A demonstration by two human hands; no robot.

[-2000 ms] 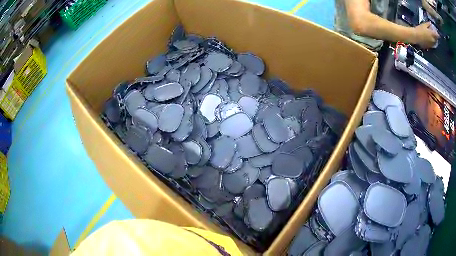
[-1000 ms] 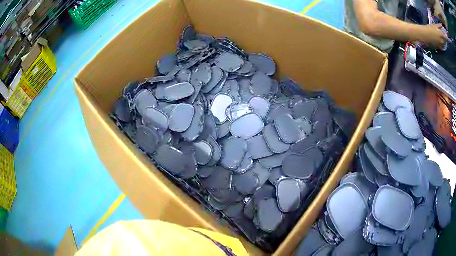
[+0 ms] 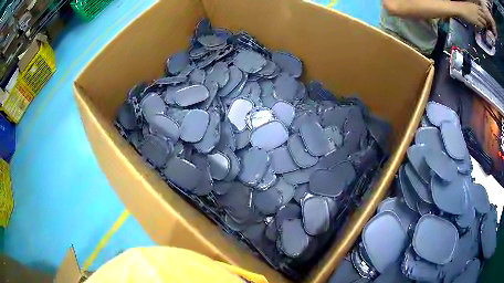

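A large open cardboard box [image 3: 143, 190] stands in front of me, holding a big heap of grey oval end caps [image 3: 269, 134]. The caps overlap at many angles, and a few near the middle shine brightly. A second pile of end caps [image 3: 435, 239] lies on the dark worktop to the right of the box. Neither of my hands is in view. A yellow rounded surface [image 3: 171, 268] shows at the bottom edge; I cannot tell what it is.
Another person's arm and hand [image 3: 470, 12] are at the upper right, near a silver appliance body [image 3: 478, 80]. Yellow crates [image 3: 37, 69] stand at the far left on the blue floor. A green crate [image 3: 88, 8] is at the top left. A dark printed sheet [image 3: 486, 124] lies beyond the right pile.
The view has shifted slightly, so the box sits a little higher in the picture. The other person's hand has moved up and now touches a light oval piece. The caps look unmoved.
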